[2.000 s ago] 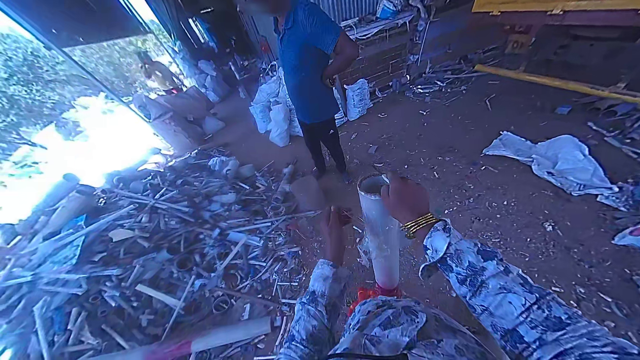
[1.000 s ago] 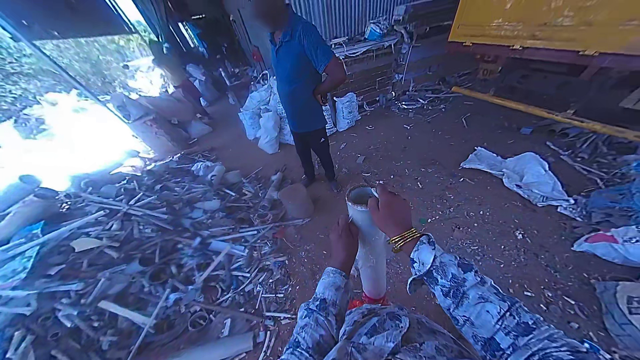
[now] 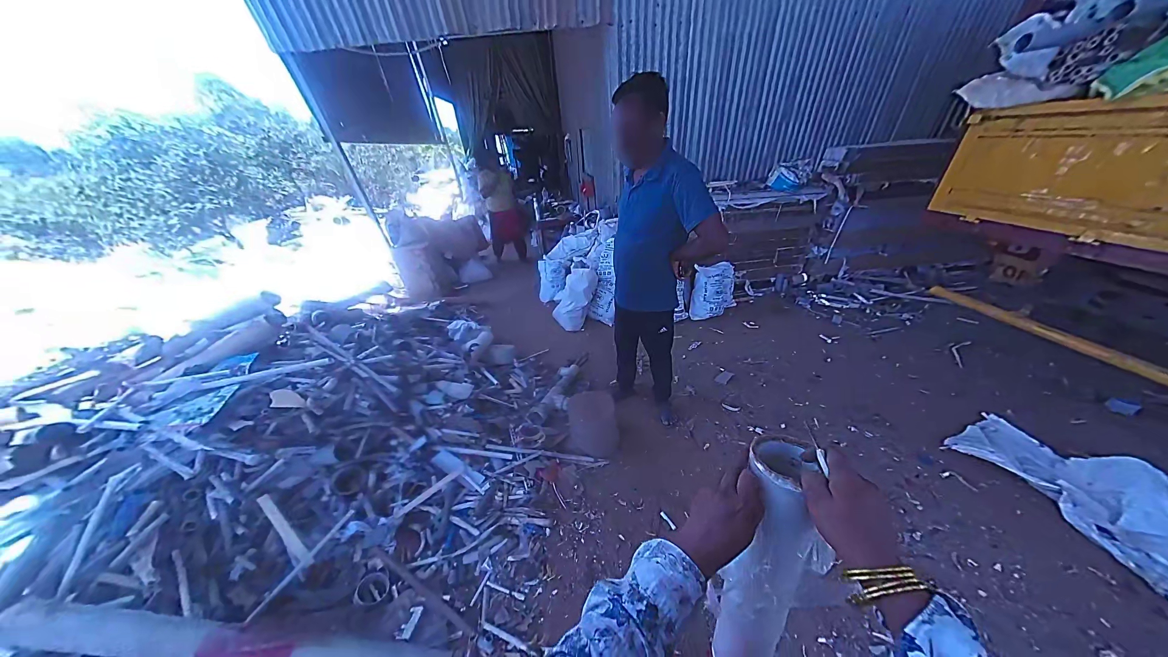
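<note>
A pale plastic pipe (image 3: pixel 762 575) stands upright in front of me, its open round mouth turned up, with a thin whitish sheet or film about its side. My left hand (image 3: pixel 727 517) is closed on the pipe's left side just below the rim. At the right of the rim is my right hand (image 3: pixel 849 506), with bangles at the wrist; its thumb reaches the mouth and a small thin light piece sticks up between its fingers. What that small piece is, I cannot tell. The pipe's lower end is outside the view.
A large heap of scrap pipes (image 3: pixel 347 438) covers the left ground. Beyond the pipe stands a person in a blue shirt (image 3: pixel 662 237), near white sacks (image 3: pixel 598 278). Another person (image 3: pixel 502 205) is farther back. At right are a white sheet (image 3: pixel 1086 493), a yellow bar (image 3: pixel 1049 338) and a yellow truck bed (image 3: pixel 1058 173).
The view has tilted up. My left hand was apart from the pipe two seconds ago and is now against its side. The thin light piece at my right fingers did not show earlier.
</note>
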